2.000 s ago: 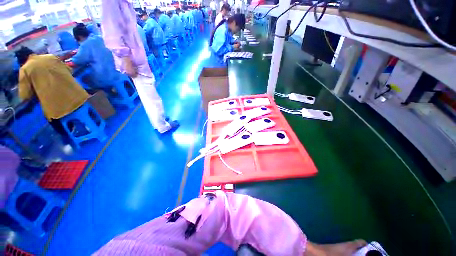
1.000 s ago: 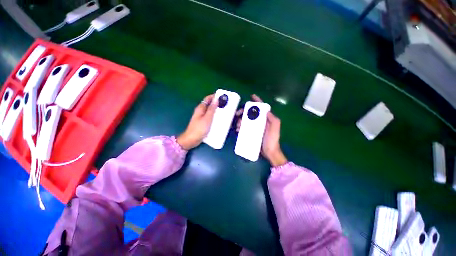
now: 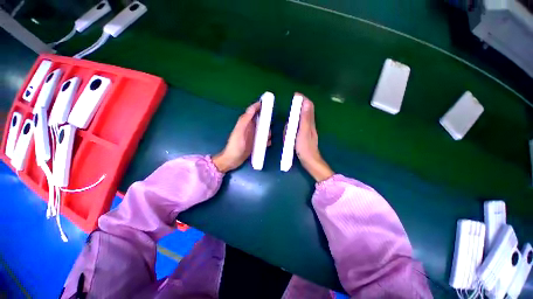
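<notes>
My left hand (image 3: 239, 140) holds a white power bank (image 3: 263, 131), turned on edge so its narrow side shows. My right hand (image 3: 307, 135) holds a second white power bank (image 3: 292, 133), also on edge. The two units stand nearly parallel with a gap between them, above the dark green table edge (image 3: 234, 198). Their black oval windows are not visible now. The fingers are partly hidden behind the units.
At left a red divided tray (image 3: 131, 111) holds several white units with black ovals and loose cables. Two cabled units (image 3: 125, 18) lie beyond it. Plain white units (image 3: 391, 86) lie on the green belt. Several stacked units (image 3: 467, 251) with cables are at lower right.
Both hands came into view with units first showing their black ovals; both units are now turned on edge. The view swung down from the aisle, and the plain belt units shifted up and right.
</notes>
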